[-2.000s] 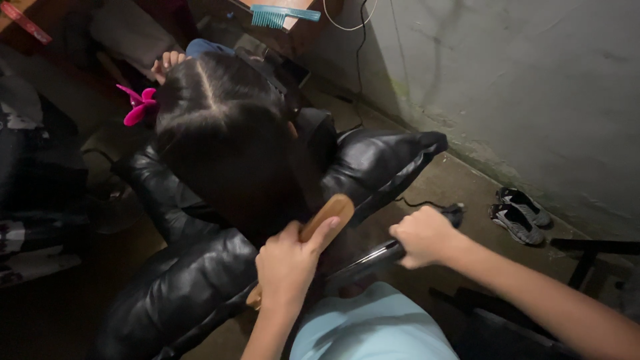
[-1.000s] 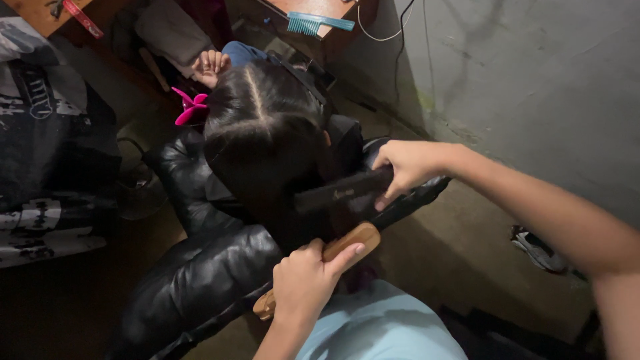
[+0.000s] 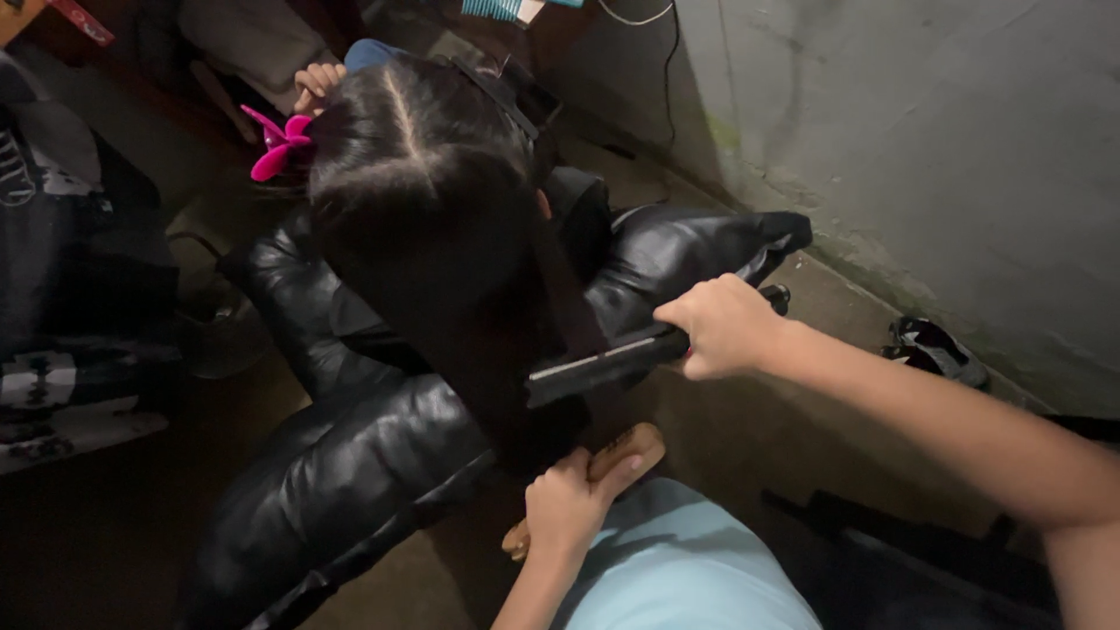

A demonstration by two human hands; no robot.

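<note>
A seated person's long dark hair (image 3: pixel 437 245) is parted on top and hangs over the back of a black padded chair (image 3: pixel 350 472). My right hand (image 3: pixel 726 328) grips a black hair straightener (image 3: pixel 604 363), whose plates lie at the lower lengths of the hair. Below it, my left hand (image 3: pixel 569 503) is closed round a wooden hairbrush (image 3: pixel 628 455) at the hair's lower end; its bristles are hidden. A pink claw clip (image 3: pixel 282 147) holds hair at the left of the head, and a dark clip (image 3: pixel 503 101) sits at the right.
A grey wall (image 3: pixel 901 157) runs along the right, with shoes (image 3: pixel 936 350) on the floor beside it. A teal comb (image 3: pixel 492 9) lies at the top edge near a hanging dark cable (image 3: pixel 669 79). Patterned dark cloth (image 3: pixel 70 289) is at the far left.
One second ago the straightener was turned broad side up, higher by the hair; my right hand has since moved down with it. My left hand keeps hold of the brush.
</note>
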